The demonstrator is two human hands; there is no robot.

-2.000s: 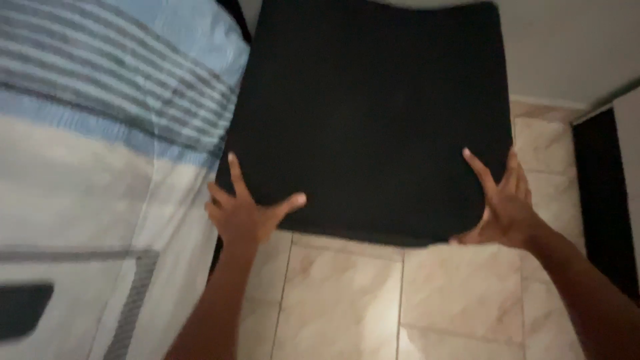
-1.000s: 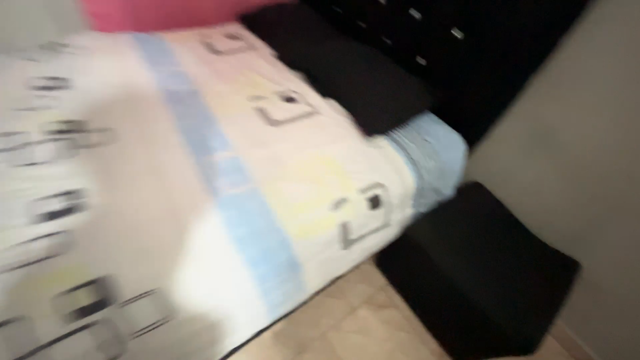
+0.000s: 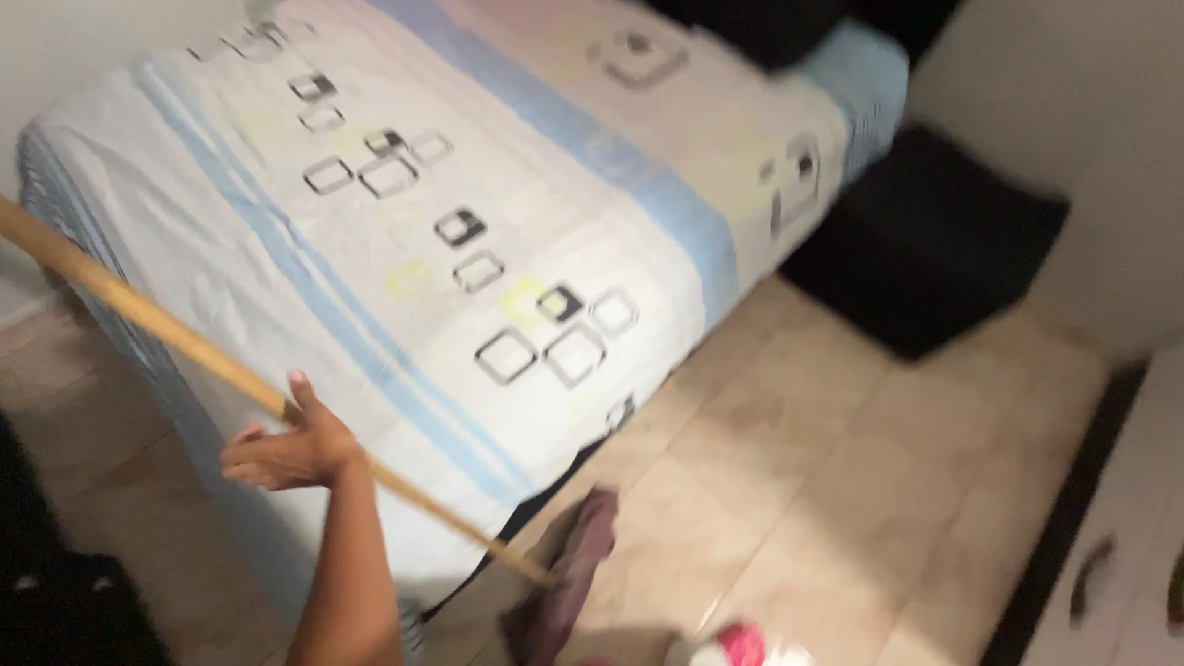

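Note:
A long wooden pole (image 3: 185,338) slants from the left edge down to a dark purple cloth (image 3: 569,583) on the tiled floor beside the bed. My left hand (image 3: 294,439) is at the middle of the pole, its thumb raised and its fingers curled; blur leaves the grip unclear. My right hand is out of the picture. Below the hand and pole lies the bed with its patterned sheet (image 3: 388,277) of blue stripes and dark squares.
A black box-like piece (image 3: 925,240) stands on the floor between the bed's far corner and the wall. White furniture with handles (image 3: 1101,555) is at the lower right, dark furniture (image 3: 74,592) at the lower left. A pink and white item (image 3: 740,643) shows at the bottom edge.
Two seconds ago both hands were at the black piece; now my left hand is at the wooden pole and my right hand is out of view. The view has swung widely over the bed.

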